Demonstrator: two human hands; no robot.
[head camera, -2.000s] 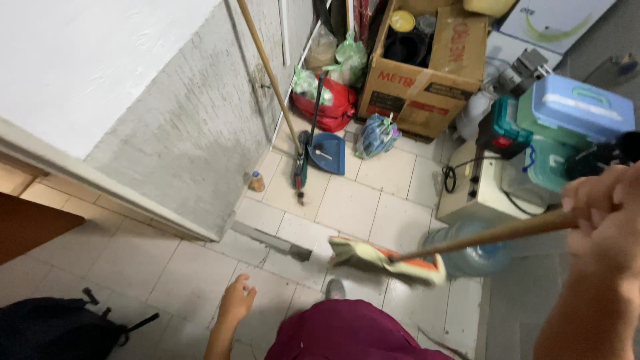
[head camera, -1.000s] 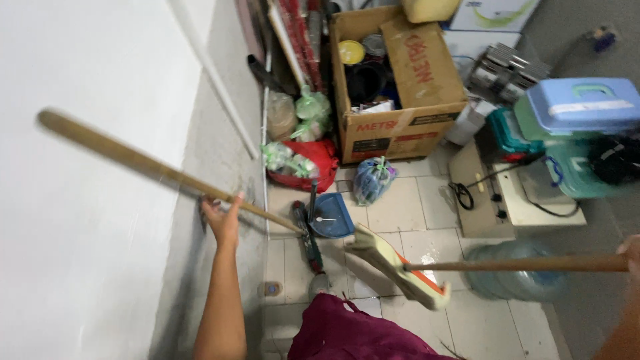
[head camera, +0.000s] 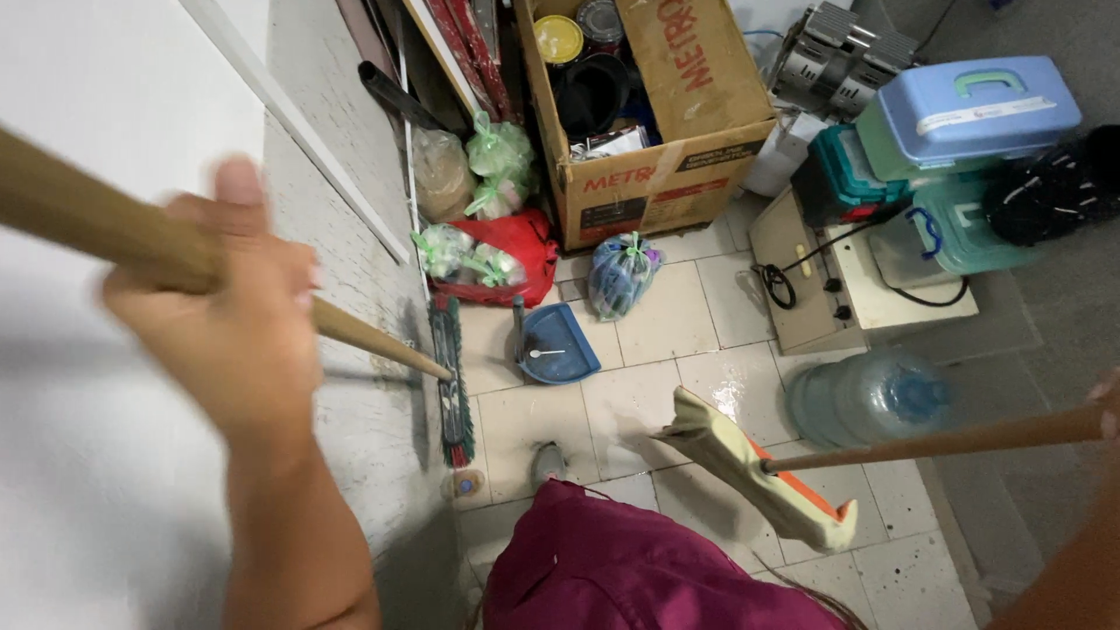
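At the left, my left hand (head camera: 236, 306) grips a wooden broom handle (head camera: 372, 339) that slants down to a green and red broom head (head camera: 451, 385) beside the wall. My right hand (head camera: 1109, 411), partly cut off by the right edge, holds the handle end of a floor squeegee or mop (head camera: 761, 472); a pale cloth covers its orange head, which is tilted over the tiles. Between the two heads and further off lies a blue dustpan (head camera: 564, 350) with a white plastic spoon (head camera: 547, 353) in it.
A water jug (head camera: 862, 398) lies near the right handle. Beyond are a cardboard box (head camera: 665, 175), a red bag (head camera: 516, 262), a tied plastic bag (head camera: 623, 276) and a beige cabinet (head camera: 805, 280) with plastic cases (head camera: 971, 114). The wall (head camera: 337, 175) runs along the left.
My left hand held nothing two seconds ago and now grips the broom handle. The broom has moved from beside the dustpan to against the left wall. The view has shifted.
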